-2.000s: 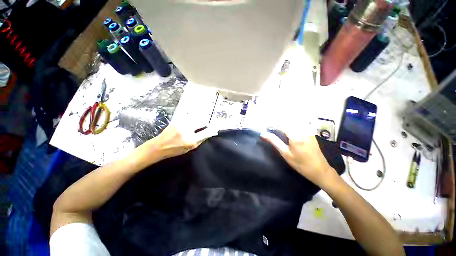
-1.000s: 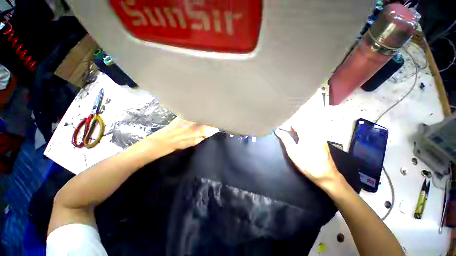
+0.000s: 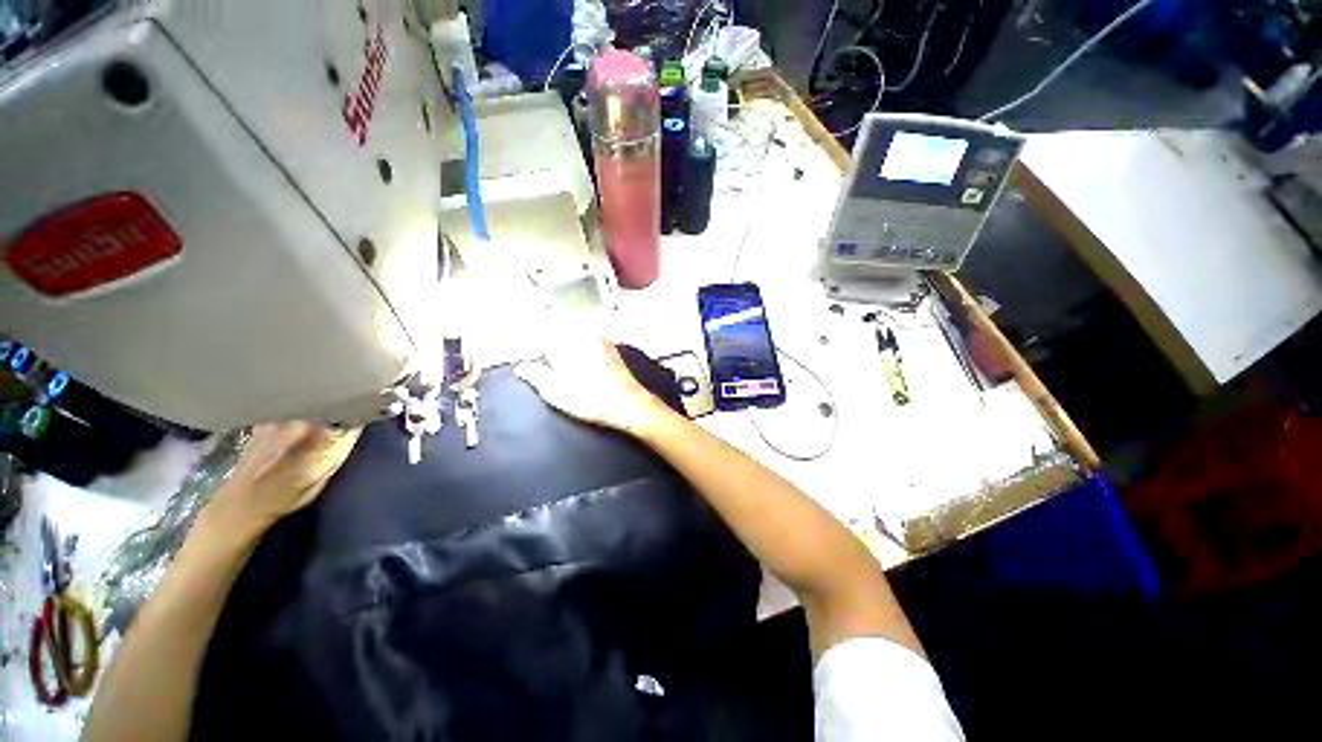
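Note:
A black garment [image 3: 479, 544] lies over the machine bed and hangs toward my lap, with a seam across it. Two silvery clamp feet [image 3: 442, 413] rest on its upper part, under the off-white SunSir machine head [image 3: 218, 276]. My left hand [image 3: 294, 461] is at the garment's left edge beside the head, fingers bent and partly hidden; its grip is unclear. My right hand [image 3: 592, 389] lies on the garment's upper right edge, right of the feet, overexposed by the lamp; its grip is also unclear.
Right of the bed are a metal plate [image 3: 687, 386], a smartphone [image 3: 741, 345] with a cable, yellow-green snips [image 3: 892, 365] and a control panel [image 3: 925, 192]. A pink flask [image 3: 628, 171] stands behind, near thread cones [image 3: 697, 174]. Red and yellow scissors [image 3: 64, 649] lie at left.
The view has swung right, bringing the control panel and clamp feet into sight. Both hands stay at the garment's upper edge. The garment still lies under the machine head.

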